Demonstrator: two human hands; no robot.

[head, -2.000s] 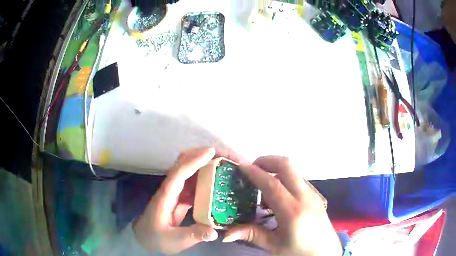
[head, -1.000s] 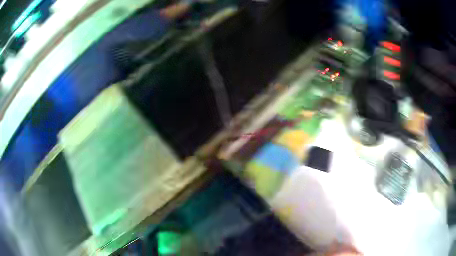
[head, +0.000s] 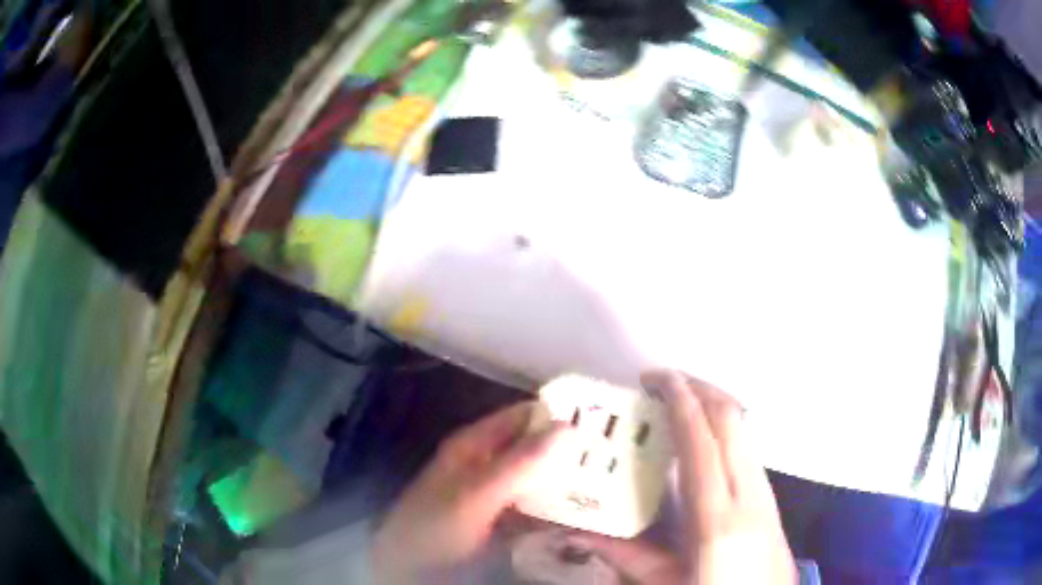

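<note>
A cream front housing is held between both hands at the table's near edge, its face with dark slots and a small print turned up towards me. My left hand grips its left side and lower edge. My right hand grips its right side, fingers along the edge. Both hands are somewhat blurred. The inside of the housing is hidden. Something pale with a dark spot shows just below the housing, between the hands; I cannot tell what it is.
A screw tray and a round screw dish stand at the back of the white table. A black square sheet lies at the left. Dark board assemblies are at the far right. A dark conveyor belt is at the far left.
Two seconds ago the housing's open side with the green board faced me; now its slotted face does. The view swung left to the conveyor, then back, and sits further left and tilted.
</note>
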